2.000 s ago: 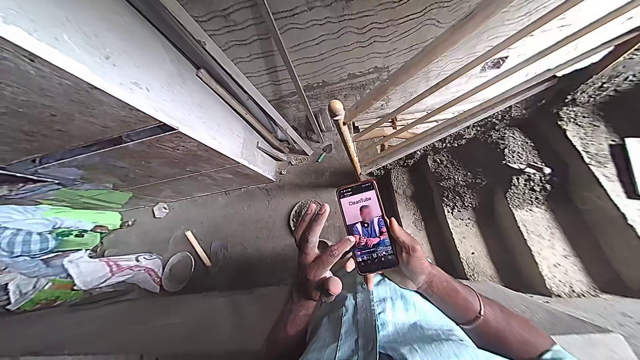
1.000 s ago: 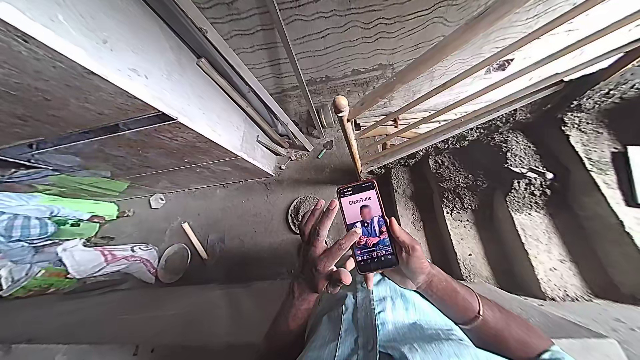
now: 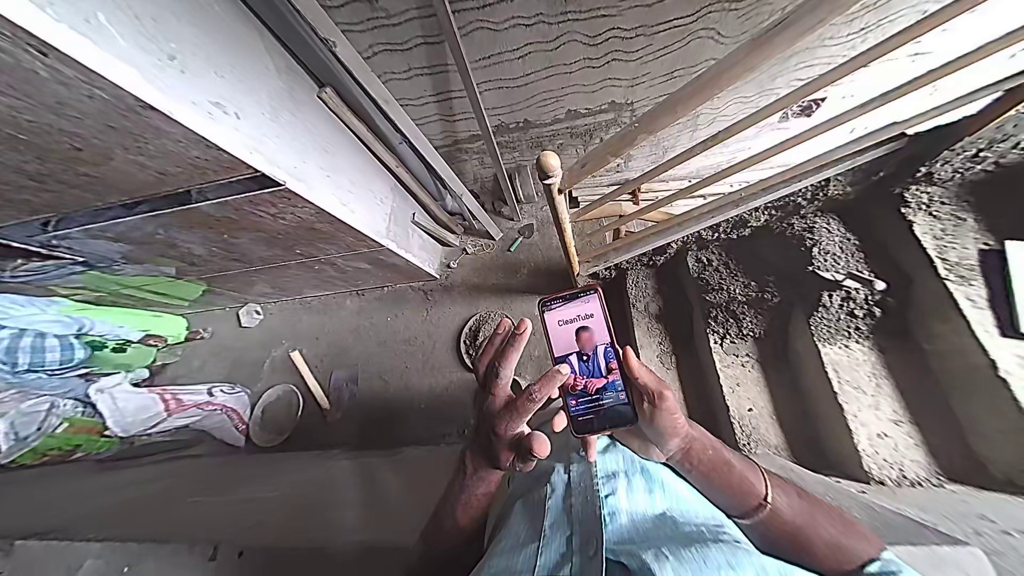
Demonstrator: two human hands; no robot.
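In the head view a smartphone [image 3: 587, 360] with a lit screen stands near the middle, held upright from its right edge and below by my right hand [image 3: 658, 408]. A thin band circles that wrist. My left hand [image 3: 510, 400] is beside the phone on the left, its fingers spread and one fingertip at the screen's left edge. The left hand holds nothing. Light blue cloth of my shirt [image 3: 640, 512] shows below both hands.
To the right, rough concrete steps [image 3: 848, 400] descend beside a metal railing [image 3: 720, 184]. A round pan [image 3: 478, 336] of grey material, a trowel [image 3: 522, 237], a long-handled tool [image 3: 308, 379] and a bowl [image 3: 276, 414] lie on the floor. Piled cloths and sacks [image 3: 172, 404] are at left.
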